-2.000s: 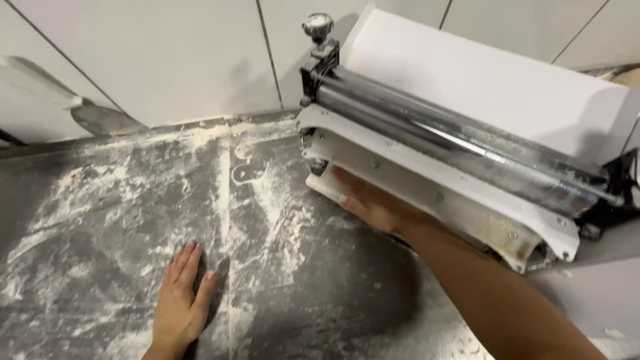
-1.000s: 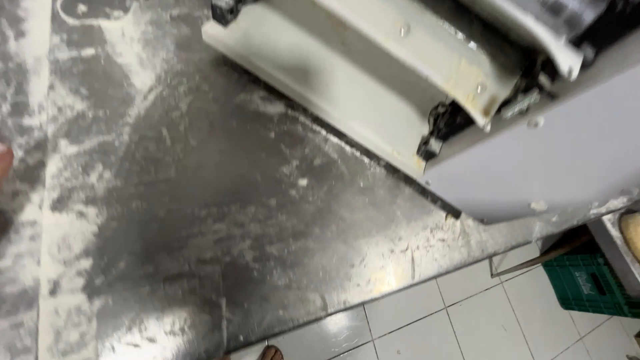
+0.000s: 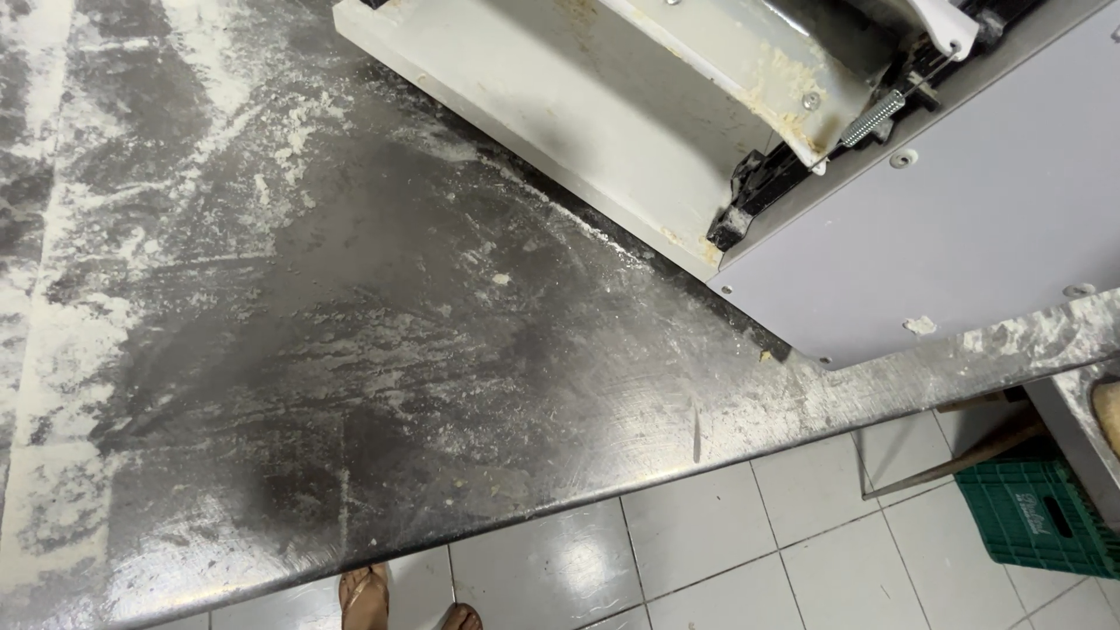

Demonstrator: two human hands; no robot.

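Note:
Neither my left hand nor my right hand shows in the head view. A white dough sheeter point(image 3: 927, 227) stands at the upper right on a metal worktop point(image 3: 437, 350) dusted with flour. Its lower white tray point(image 3: 560, 114) faces the middle of the worktop. Above that tray a scraper plate point(image 3: 779, 79) has crusted dough on it, and a small coil spring point(image 3: 873, 119) is hooked at its end. The machine's upper part is cut off by the frame.
Along the bottom runs the worktop's edge point(image 3: 560, 507). Below it are white floor tiles point(image 3: 700, 542) and two feet in sandals point(image 3: 365, 597). At the lower right a green plastic crate point(image 3: 1037, 516) with writing sits beneath a grey surface holding a partly visible rounded item.
Both hands, on the worktop and at the machine's lower tray two seconds ago, are out of sight. The view has swung toward the worktop's near edge and the floor.

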